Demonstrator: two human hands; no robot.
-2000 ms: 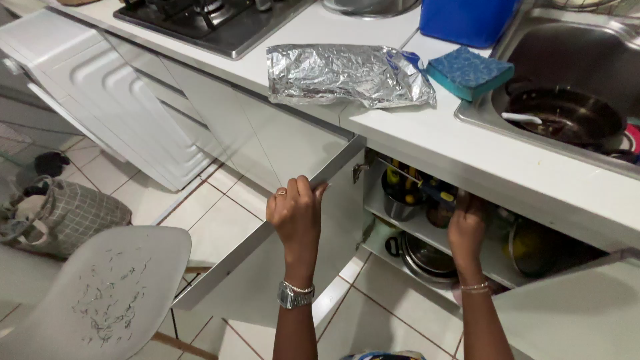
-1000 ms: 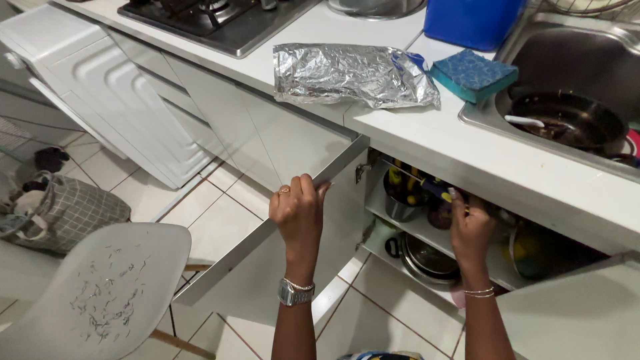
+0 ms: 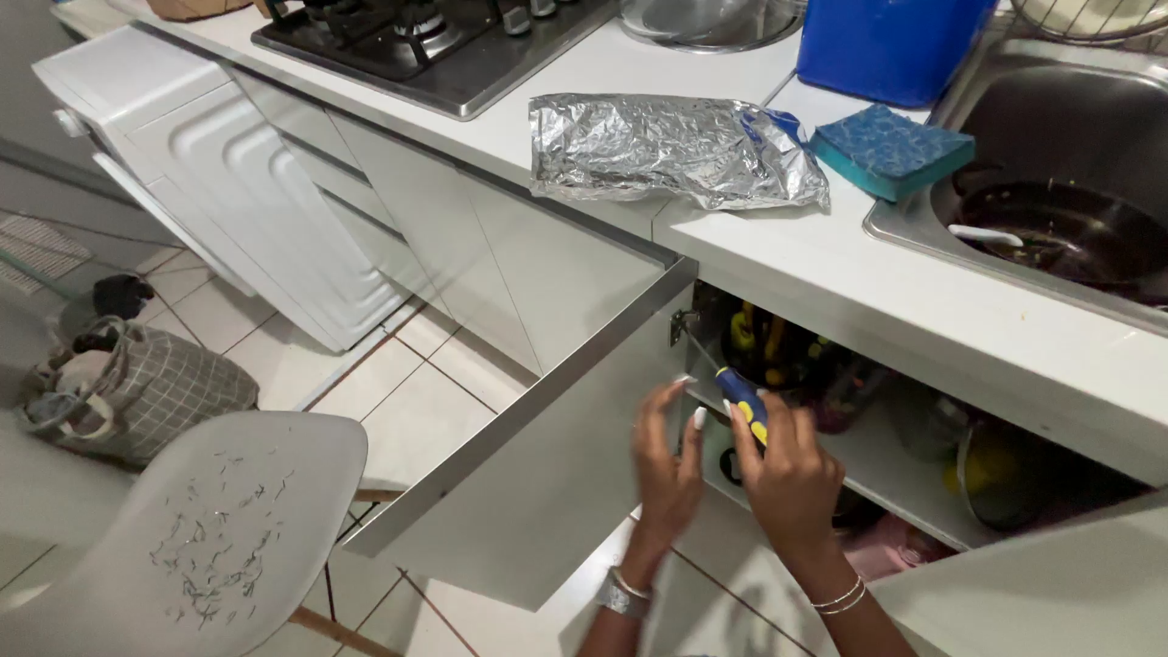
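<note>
A screwdriver with a blue and yellow handle [image 3: 744, 392] is gripped by my right hand [image 3: 794, 474], its shaft pointing up and left to a metal cabinet hinge [image 3: 680, 327]. Whether the tip sits in a screw is too small to tell. My left hand [image 3: 666, 456] is just left of the handle, fingers spread and holding nothing. The white cabinet door [image 3: 520, 474] hangs open to the left of both hands. Behind my right hand, the cabinet shelf [image 3: 903, 474] holds a container of yellow-handled items and a glass-like vessel.
Above the cabinet, the white countertop [image 3: 1031, 319] bears crumpled foil [image 3: 666, 151], a blue sponge [image 3: 890, 151] and a blue container [image 3: 890, 46]. A sink [image 3: 995, 100] holds a dark pan. At left are a chair [image 3: 319, 465], a checked fabric basket [image 3: 187, 392] and a white appliance [image 3: 210, 155].
My left hand has let go of the cabinet door's top edge and moved right, beside the screwdriver. My right hand still holds the screwdriver.
</note>
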